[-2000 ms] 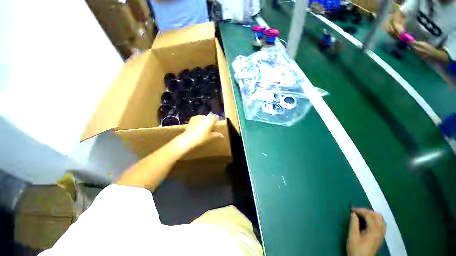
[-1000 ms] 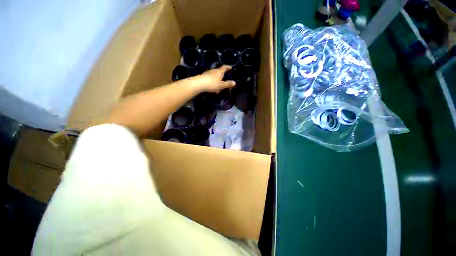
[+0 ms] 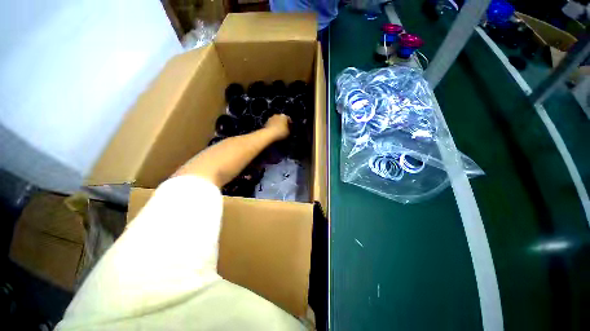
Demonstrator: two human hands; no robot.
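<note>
The open cardboard carton (image 3: 268,249) stands at the left edge of the bench, with rows of black plastic housings (image 3: 226,124) upright inside. My left hand (image 3: 279,125) reaches into the carton among the housings near its right side. Its fingertips are hidden down between the dark housings, so I cannot tell if it grips one. A pale packing sheet (image 3: 279,180) shows in the front right part of the carton. My right hand is out of the picture.
A clear bag (image 3: 404,126) of white rings lies on the green bench (image 3: 401,258), right of the carton. Motor subassemblies (image 3: 409,44) with pink tops stand behind it, beside a slanted grey post (image 3: 456,42). A person's blue clothing (image 3: 304,8) shows behind the carton.
My left hand has moved from the carton's front edge to deeper among the housings. My right hand, earlier on the bench, has left the picture. The view has shifted.
</note>
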